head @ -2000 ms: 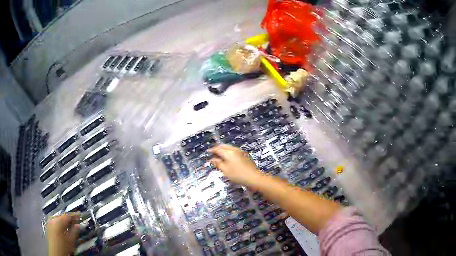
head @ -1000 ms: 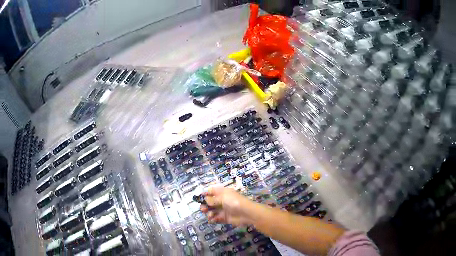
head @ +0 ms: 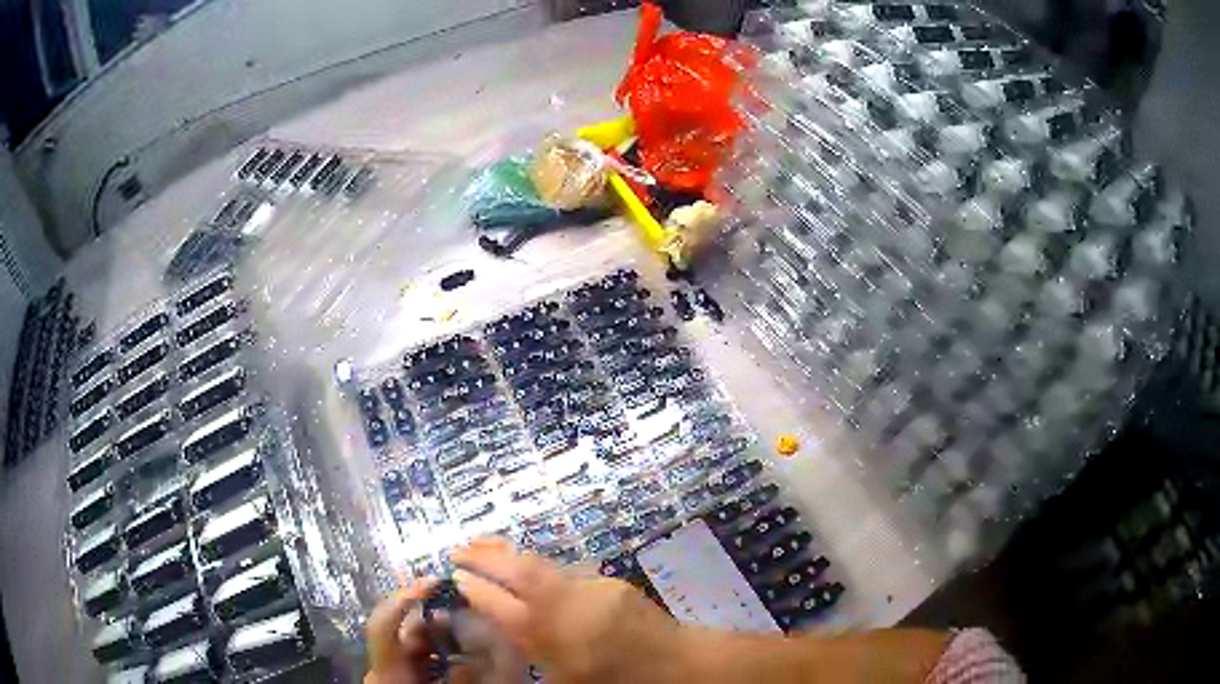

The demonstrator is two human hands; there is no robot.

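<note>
My left hand and my right hand meet at the bottom centre, their fingers around a small dark part, mostly hidden and blurred. They are over the near left edge of the clear tray of small black parts, which lie in dense rows. To the left is a tray of larger white units with black faces. A smartphone with a bright white screen lies on the small-part tray, right of my right hand.
A tall stack of clear trays fills the right. At the back are a red plastic bag, a yellow bar and green and tan bundles. A part-filled tray lies back left. Loose black parts and an orange-yellow piece lie near the tray.
My right hand has moved down and left from the tray's middle with a dark part. My left hand, out of view one second ago, now meets it. The phone screen shows more fully.
</note>
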